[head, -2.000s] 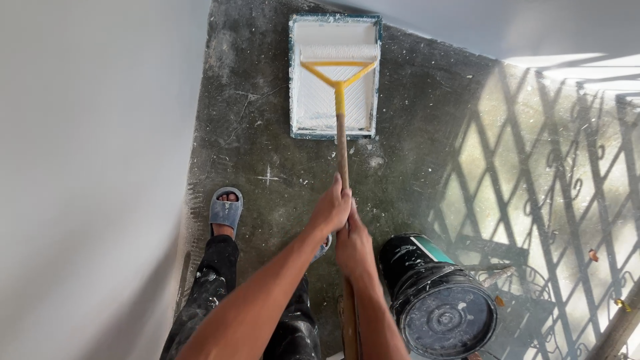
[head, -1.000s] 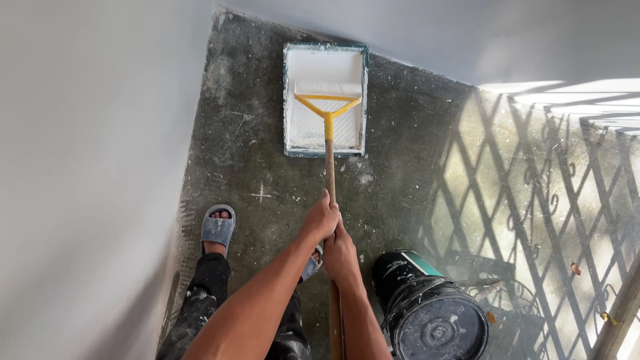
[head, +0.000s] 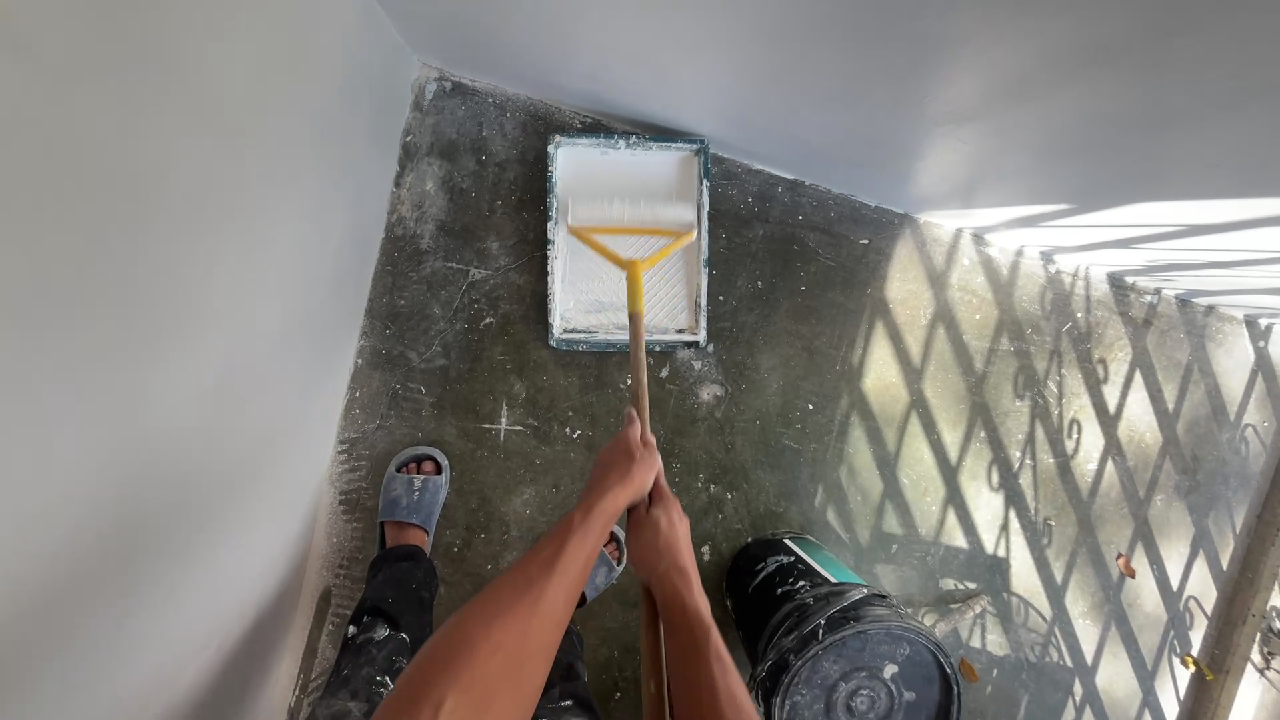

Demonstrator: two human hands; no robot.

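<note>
A paint roller with a yellow frame (head: 634, 242) and a white sleeve (head: 632, 213) lies in a paint tray (head: 552, 240) coated with white paint. Its wooden pole (head: 639, 375) runs down toward me. My left hand (head: 625, 462) is closed around the pole, farther up. Just below it, my right hand (head: 660, 525) grips the same pole, the two hands touching or nearly so. The sleeve sits over the middle of the tray, above the ridged slope, and is slightly blurred.
A lidded black bucket (head: 865, 670) with paint smears stands at the lower right. Pale walls (head: 180, 300) meet in a corner behind the tray. My sandalled foot (head: 413, 495) is near the left wall. Lattice shadows fall on the floor at right, beside a post (head: 1235, 600).
My view has shifted, showing more of the wall corner. Both hands keep their hold on the pole, and the roller stays within the tray.
</note>
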